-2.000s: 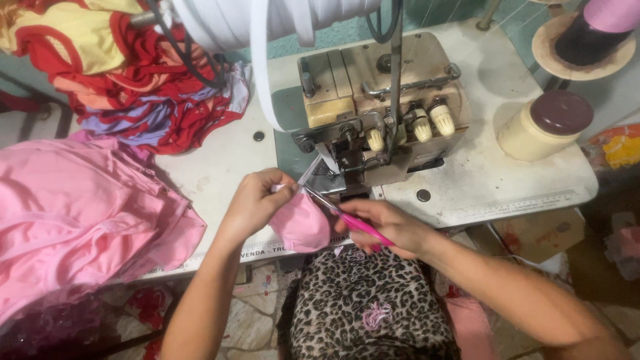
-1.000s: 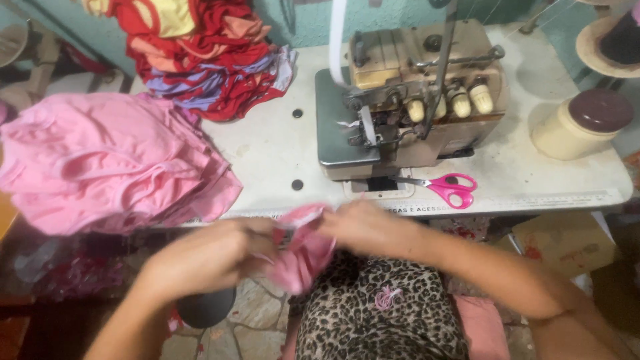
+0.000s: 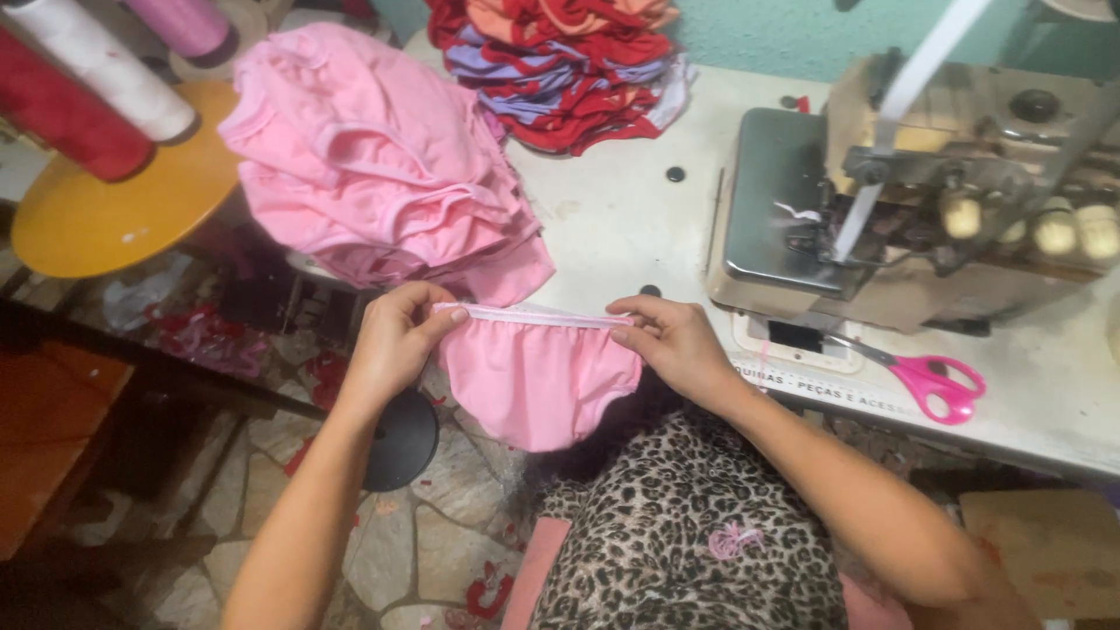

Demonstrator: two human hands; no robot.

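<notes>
My left hand and my right hand hold a small pink fabric panty by the two ends of its elastic waistband, pinched between thumbs and fingers. The waistband is stretched straight between them, and the gathered cloth hangs down at the table's front edge. To the right of my right hand, pink-handled scissors lie on the table beside the sewing machine. A white elastic strip runs down into the machine. Left of it is a pile of pink garments.
A stack of red, lilac and orange garments sits at the back. Thread cones, among them a red one, stand at the left by a yellow disc. Leopard-print cloth covers my lap; a pink thread tangle lies on it.
Two seconds ago my right hand held the scissors at the machine; one second ago they lay on the table. The pink garment is now spread between both hands. The view has shifted left.
</notes>
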